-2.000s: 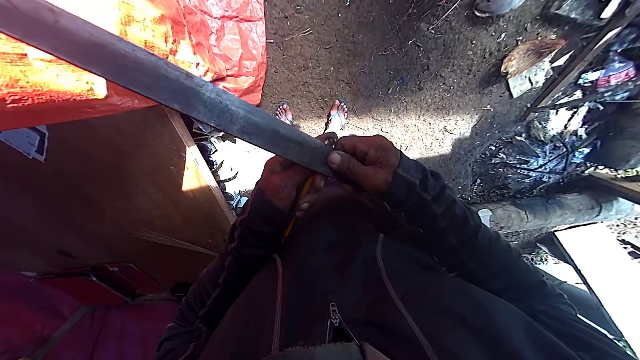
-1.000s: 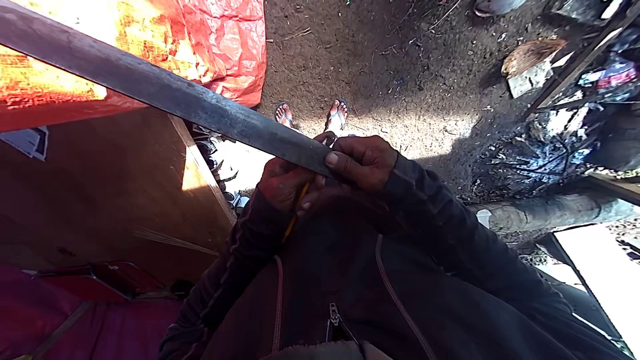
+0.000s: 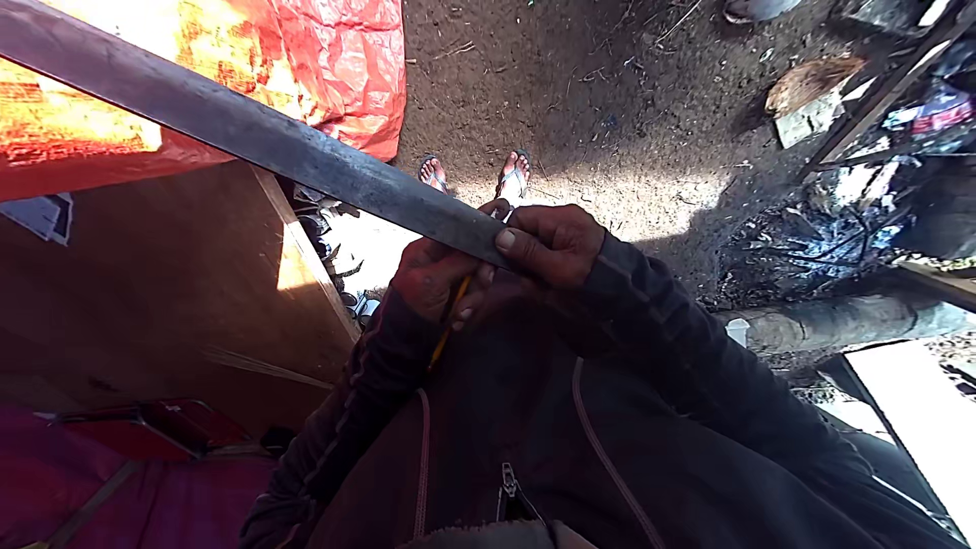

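Note:
A long, flat, grey metal blade or strip (image 3: 305,156) runs from the upper left corner down to its near end at my hands, in front of my chest. My left hand (image 3: 438,282) is under and beside the strip near that end, its fingers curled around a thin yellow pencil-like stick (image 3: 450,324) that points down toward my jacket. On the other side, my right hand (image 3: 560,242) grips the end of the strip, thumb pressed on its upper face. The fingers behind the strip are partly hidden.
A brown wooden panel (image 3: 191,282) and an orange plastic sheet (image 3: 358,76) lie to the left. My feet in sandals (image 3: 514,177) stand on bare soil. At the right are a log (image 3: 846,320), ash and sticks (image 3: 823,244), and a white board (image 3: 923,419).

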